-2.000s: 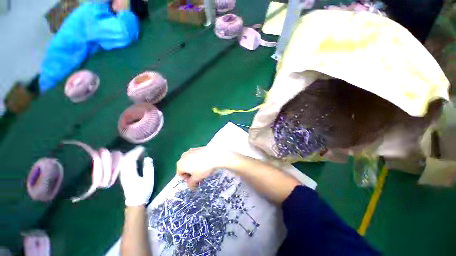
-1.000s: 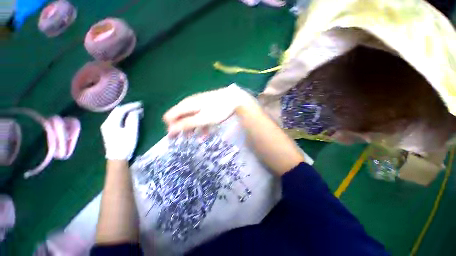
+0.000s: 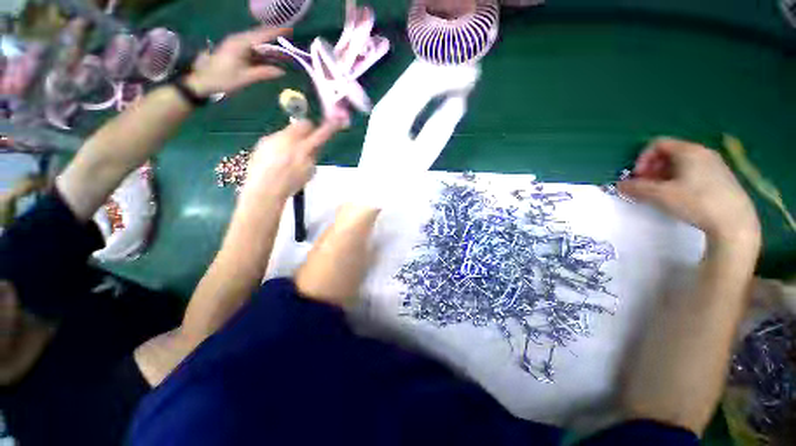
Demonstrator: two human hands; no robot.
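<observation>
My left hand (image 3: 415,122), in a white glove, is over the back edge of the white sheet (image 3: 384,305). Its thumb and fingers are apart, with nothing seen between them. A tangled heap of thin metal springs (image 3: 489,261) lies on the sheet, right of and below this glove. My right hand (image 3: 694,187), bare and blurred, is at the sheet's back right edge with its fingers curled. A small silvery piece, seemingly a spring (image 3: 621,185), shows at its fingertips. Pink clip parts (image 3: 340,74) lie left of the glove. A fan head (image 3: 454,33) is just beyond it.
Another person's hands reach in from the left, one (image 3: 284,161) touching the pink clip parts and one (image 3: 231,65) behind. Small coppery fasteners (image 3: 233,169) and a black-handled tool (image 3: 299,218) are nearby. More springs (image 3: 768,357) show at the right edge. A yellow strip (image 3: 758,183) lies at right.
The view has swung left. My right hand has moved from the heap's back edge to the sheet's right side. Another person's arms have come into view, and the sack mouth is mostly out of view.
</observation>
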